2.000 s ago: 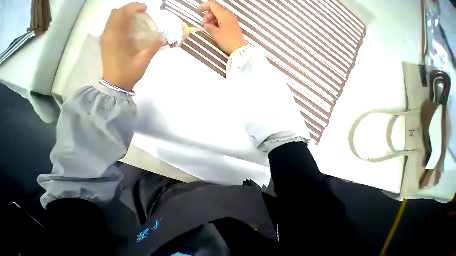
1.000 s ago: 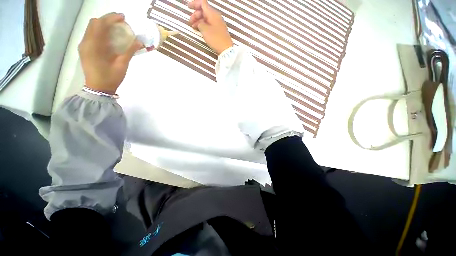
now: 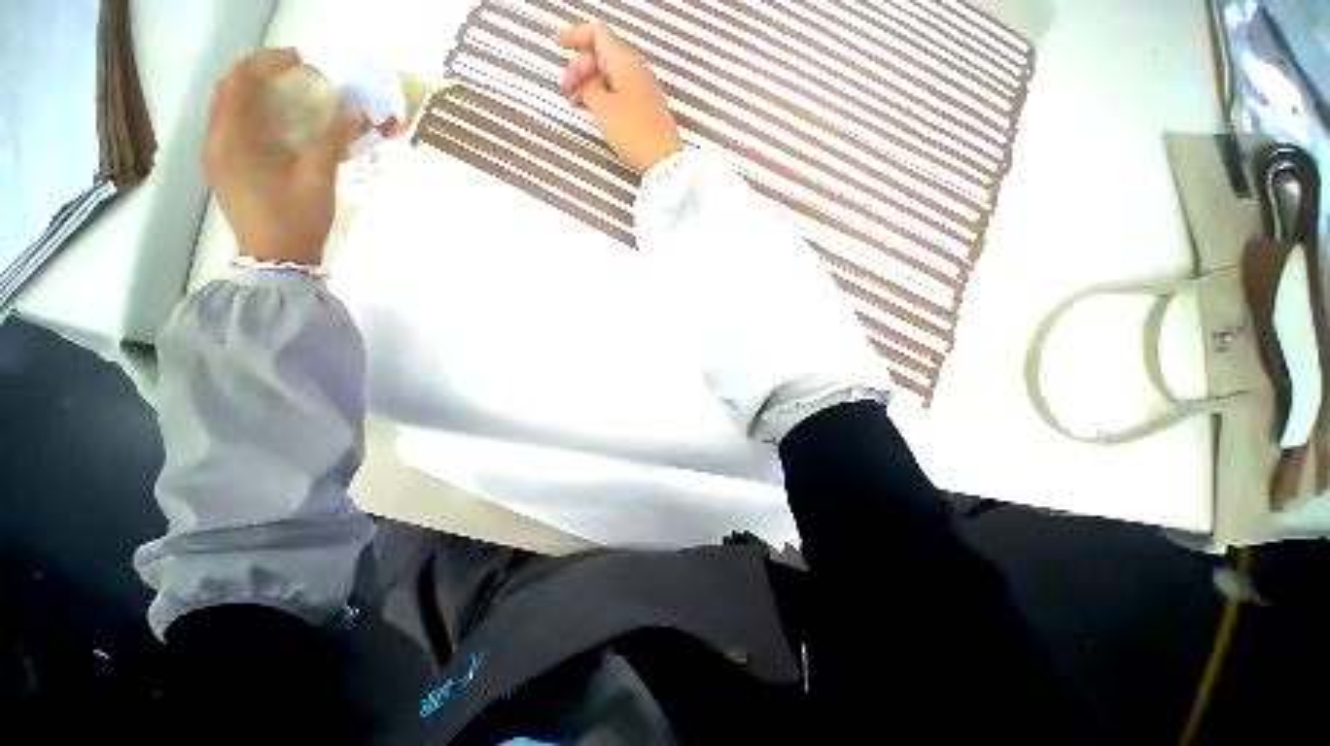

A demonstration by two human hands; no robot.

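Observation:
Narrow brown strips (image 3: 875,161) lie in close slanting parallel rows with white gaps, at the top middle. My left hand (image 3: 277,161) is shut on a small pale bottle (image 3: 365,99), held on its side with the yellowish tip pointing right, at the left ends of the strips. Whether the tip touches a strip is unclear. My right hand (image 3: 620,95) is over the strips, fingers loosely curled, thumb and index close together; whether it holds anything cannot be told. A large white sheet (image 3: 511,292) lies below the strips.
A cream bag part with a looped handle (image 3: 1218,343) lies at the right, beside loose dark and brown straps (image 3: 1266,313). A stack with striped edges (image 3: 124,102) is at the upper left. The white table's near edge runs along my dark apron (image 3: 584,627).
My left hand and the bottle have moved left along the strips, to their left ends. My right hand has shifted slightly and stays over the strips. The view has shifted a little.

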